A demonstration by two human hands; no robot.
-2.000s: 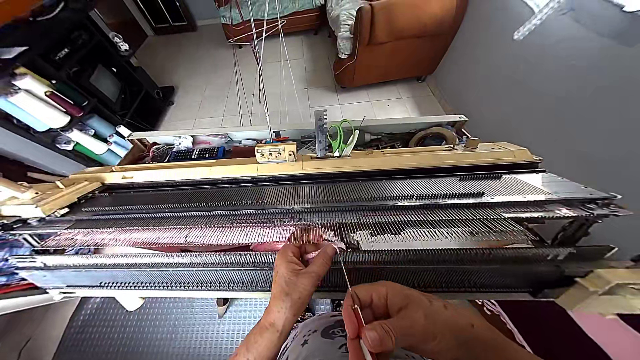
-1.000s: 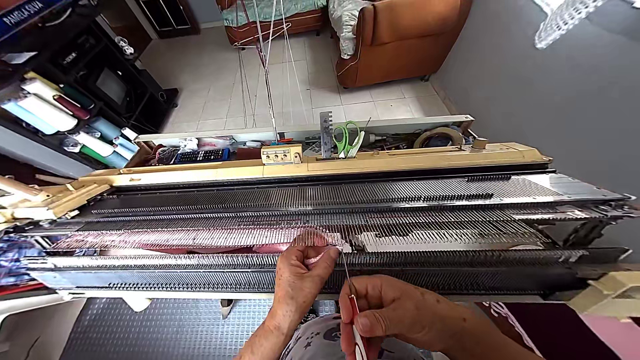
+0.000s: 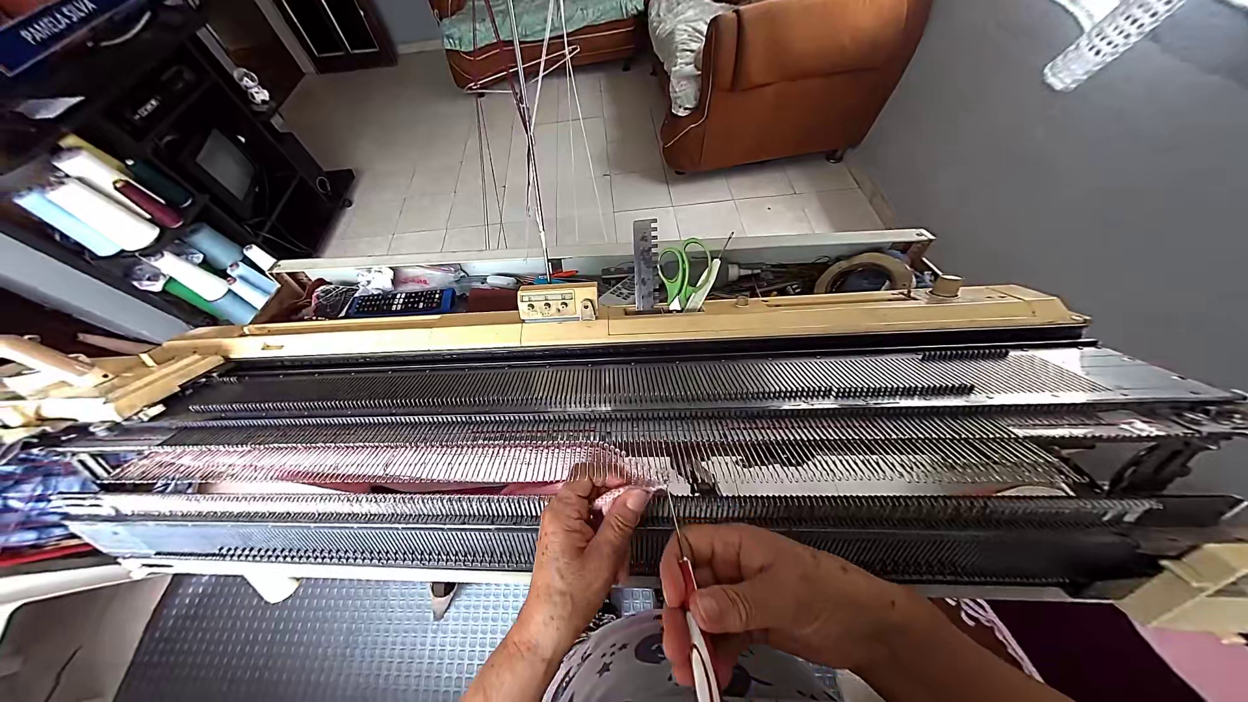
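Observation:
My left hand (image 3: 585, 536) pinches the edge of a pink knitted fabric (image 3: 616, 497) between thumb and fingers, above the front bed of a knitting machine (image 3: 390, 541). In my right hand (image 3: 760, 604) is a latch-hook tool (image 3: 696, 634) with a red and white handle. Its thin metal shaft points up to the fabric edge beside my left thumb; whether the tip is in a stitch is too small to tell. The pink knitting hangs from the needles left of my hands. Bare needles run on to the right.
Behind the needle beds, a tray (image 3: 819, 242) holds green-handled scissors (image 3: 686, 278), a toothed metal comb (image 3: 645, 263), a remote control (image 3: 400, 302) and a tape roll (image 3: 866, 274). Yarn strands rise behind the machine. Yarn cones (image 3: 102, 214) stand at the left, and a cardboard piece (image 3: 1189, 590) lies at the right.

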